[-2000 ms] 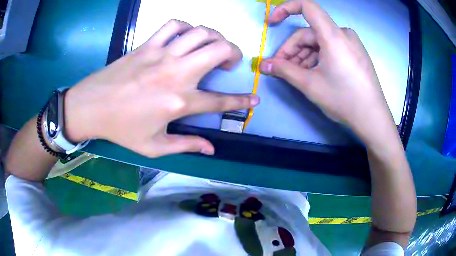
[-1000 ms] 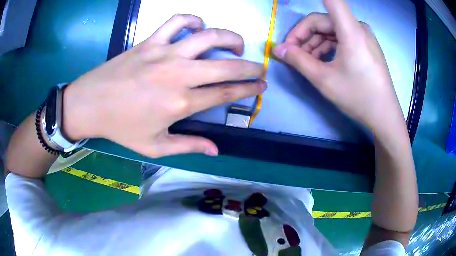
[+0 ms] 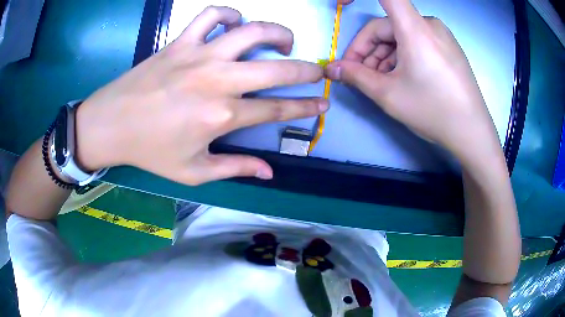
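The silvery display panel [image 3: 384, 139] with its black border lies in front of me. A thin orange-yellow flat cable [image 3: 321, 124] runs up across it from a small silver and dark connector [image 3: 295, 142] near the lower border. A small yellow tape piece [image 3: 323, 62] lies on the cable. My left hand [image 3: 186, 102] is spread flat over the panel's left part, two fingertips pressing at the cable. My right hand [image 3: 415, 80] has its thumb tip on the cable beside the tape; its index fingertip reaches the top picture edge. I see nothing held in either hand.
The glossy green-teal work surface [image 3: 74, 62] surrounds the panel. A pale object [image 3: 21, 28] stands at the upper left edge. A blue object [image 3: 560, 164] is cut off at the right edge. Yellow marking tape [image 3: 427, 264] crosses the green floor below.
My left fingers have moved up along the cable, and one now touches beside the tape. My right thumb has shifted slightly down-left onto the cable. The panel has shifted slightly in view since two seconds ago.
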